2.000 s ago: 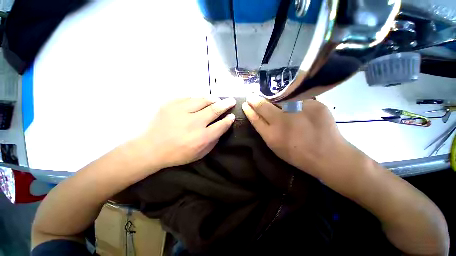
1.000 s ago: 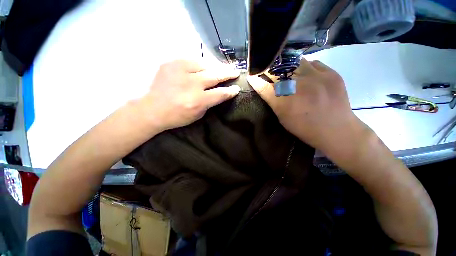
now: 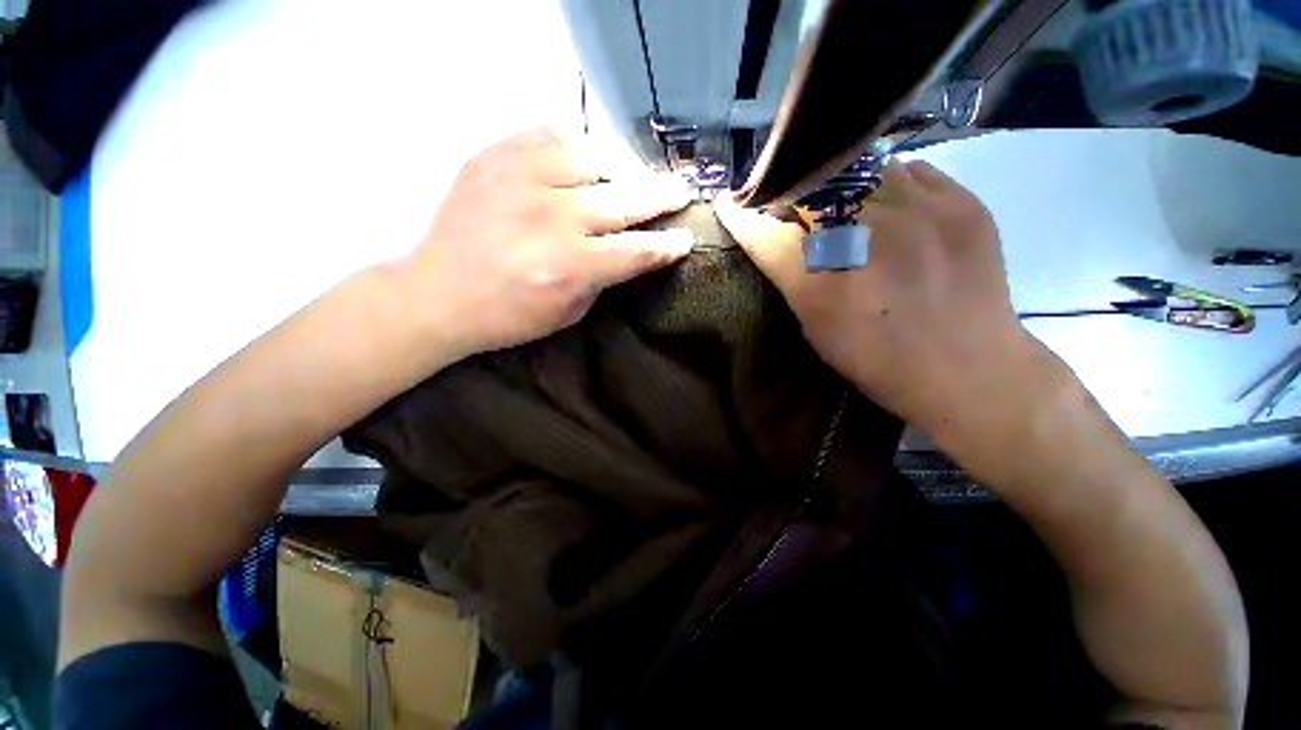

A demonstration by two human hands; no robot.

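A dark brown garment (image 3: 614, 414) hangs from the table's front edge toward my lap, with a pale seam line on its right part. Its lighter ribbed end lies under the presser foot (image 3: 702, 177) of the sewing machine (image 3: 642, 64). My left hand (image 3: 535, 250) presses the cloth flat with its fingertips on the left of the foot. My right hand (image 3: 885, 278) holds the cloth on the right of the foot, thumb near it; the machine's parts hide some of its fingers.
Thread snips (image 3: 1191, 307) lie on the white table (image 3: 286, 143) at the right, with thin metal tools (image 3: 1270, 382) beside them. Dark cloth (image 3: 86, 72) is at the back left. A cardboard box (image 3: 374, 628) stands below the table.
Since two seconds ago, the view has shifted closer to the needle area and the hands and cloth appear higher in the picture. Since one second ago, little has changed; both hands stay on the cloth.
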